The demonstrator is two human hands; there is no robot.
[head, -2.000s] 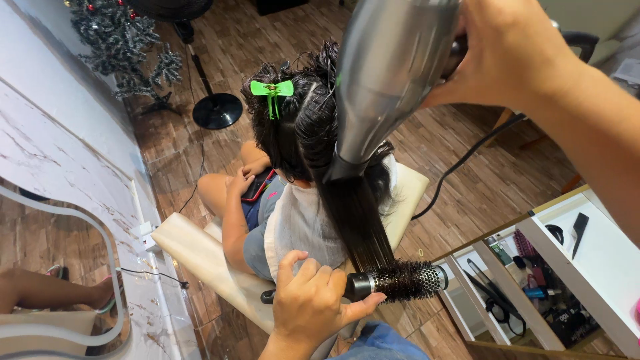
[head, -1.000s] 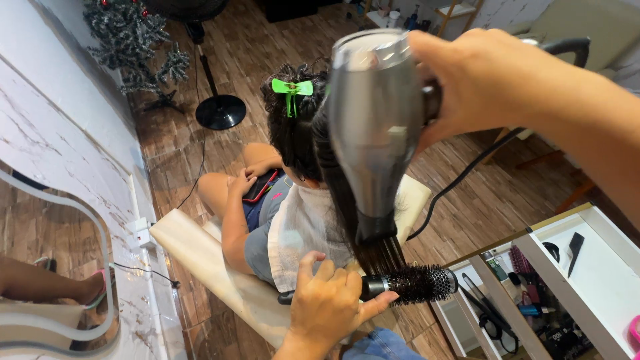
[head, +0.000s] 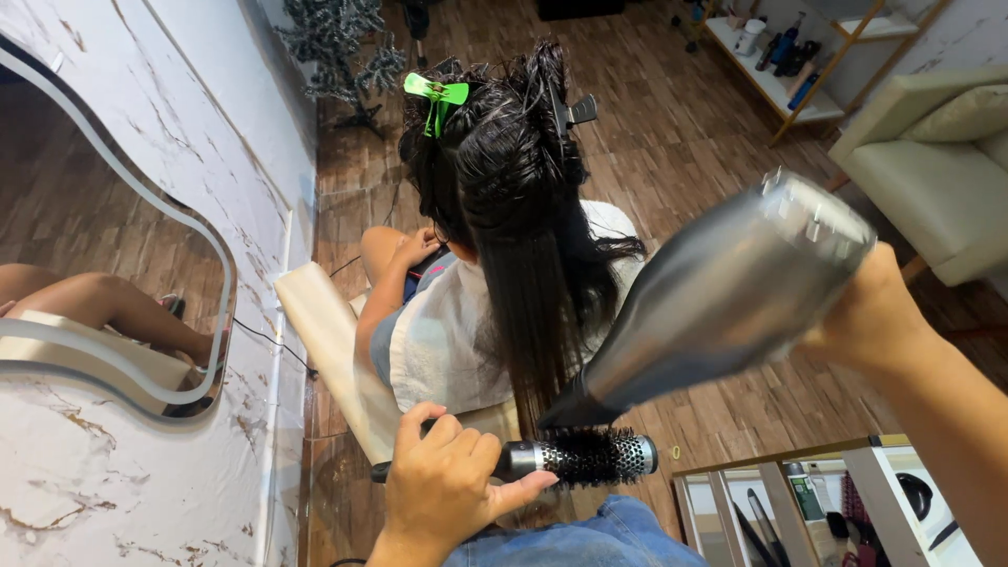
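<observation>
My left hand (head: 449, 472) grips the handle of a round hairbrush (head: 594, 458) with a perforated metal barrel and black bristles, held level at the lower middle. Around its barrel lie the ends of a straight lock of dark hair (head: 531, 307). From the right, my right hand (head: 866, 315) holds a silver-grey hair dryer (head: 724, 291), its black nozzle (head: 579, 405) close to the hair ends just above the brush. The seated person's hair is partly pinned up with a green clip (head: 437, 94) and a dark clip (head: 581, 110). A white towel (head: 457, 339) covers the shoulders.
A wavy-edged mirror (head: 213, 252) hangs on the marbled wall at left. The person sits on a cream chair (head: 331, 346). At lower right stands an open drawer unit (head: 858, 465) with combs and tools. A shelf (head: 787, 94) with bottles and a pale armchair (head: 921, 189) stand behind.
The dryer has moved from above the lock to its right side, now slanting down leftward. The dark clip has come into view. The view has shifted.
</observation>
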